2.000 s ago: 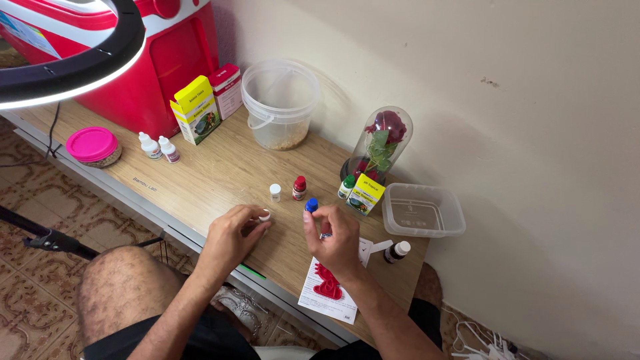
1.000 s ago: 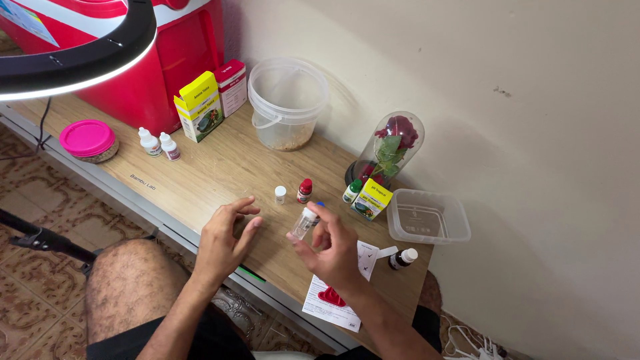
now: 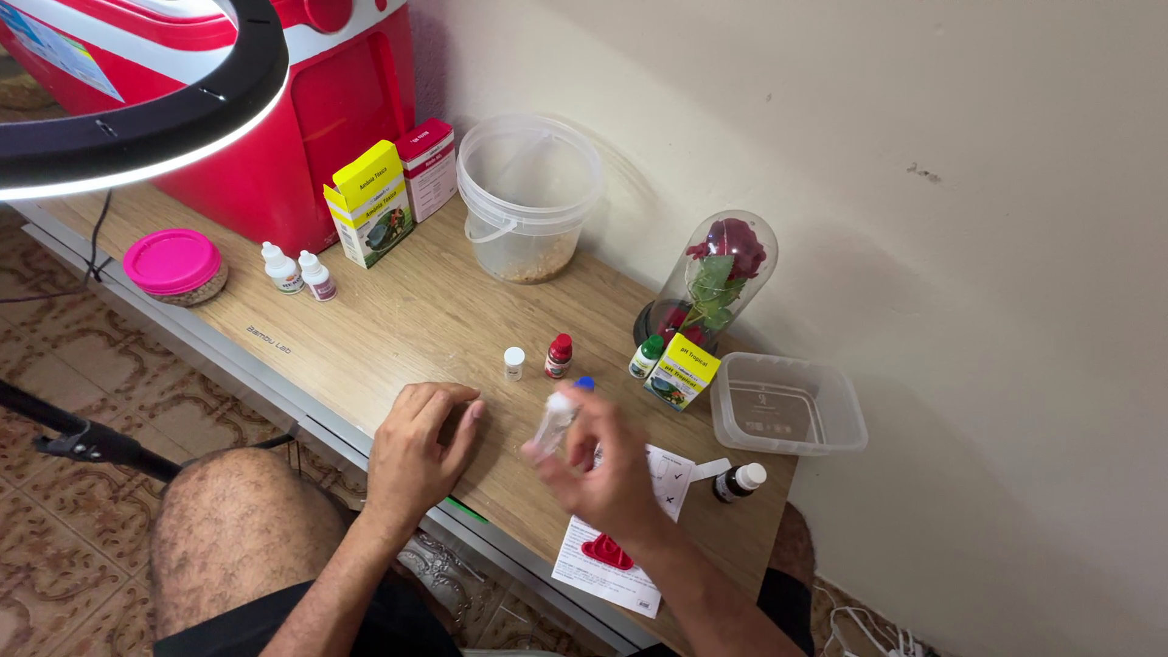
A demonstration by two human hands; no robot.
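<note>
My right hand [image 3: 598, 456] holds a small clear vial with a white cap [image 3: 555, 424] between its fingers, tilted and somewhat blurred. Empty and with its fingers apart, my left hand [image 3: 424, 447] rests near the table's front edge. Just behind the vial shows a blue cap [image 3: 584, 383]; what it sits on is hidden. Farther back stand a small white-capped vial [image 3: 514, 363] and a red-capped dropper bottle [image 3: 558, 356]. A printed sheet [image 3: 620, 589] with a red plastic piece [image 3: 608, 552] on it lies partly under my right forearm.
Right: green-capped bottle [image 3: 646, 357], yellow box [image 3: 683, 372], glass-domed rose [image 3: 716, 274], clear tray [image 3: 789, 406], dark bottle [image 3: 739, 482]. Back: plastic bucket [image 3: 529, 201], boxes [image 3: 370, 205], red cooler [image 3: 319, 137]. Left: pink-lidded jar [image 3: 173, 265], two white bottles [image 3: 299, 274], ring light [image 3: 182, 137].
Two seconds ago my right hand was at the blue cap and my left hand held a small white item. Now the capped vial is in my right hand, and my left hand is empty.
</note>
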